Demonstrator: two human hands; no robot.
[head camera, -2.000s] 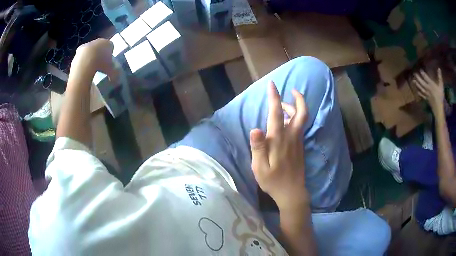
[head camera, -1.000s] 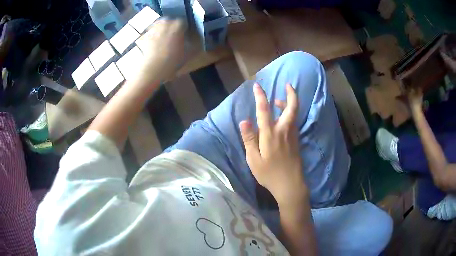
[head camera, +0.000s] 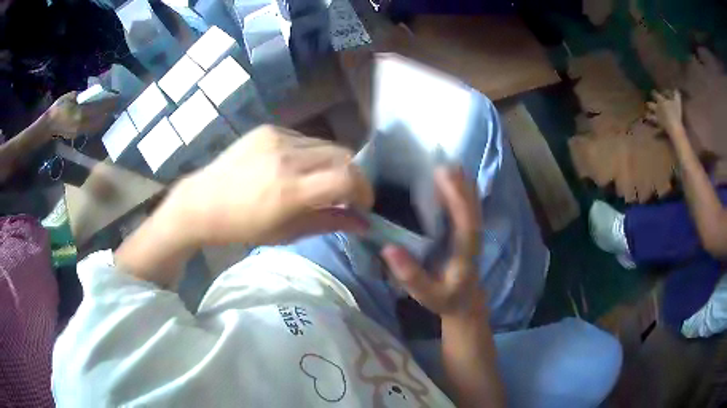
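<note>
An open carton (head camera: 410, 103), blurred, with a raised white flap and a dark opening, is tilted above my knee between my hands. My right hand (head camera: 446, 263) holds it from the right and below, thumb and fingers on its sides. My left hand (head camera: 279, 187), also blurred, reaches across from the left with curled fingers on its near left edge; its fingertips are partly hidden. Closed cartons (head camera: 195, 115) with white tops stand in two touching rows at the upper left. More pale blue cartons (head camera: 271, 56) stand beyond them.
Another person's hand (head camera: 72, 115) holds a small white thing at the left. Brown cardboard (head camera: 478, 48) lies beyond my knee. At the right, another person's arm (head camera: 693, 167) reaches over notched brown sheets (head camera: 622, 143) on the green floor.
My left hand has come back from the carton rows to my right hand. My right hand, empty before, now holds an open carton. Another person's hand has appeared at the left.
</note>
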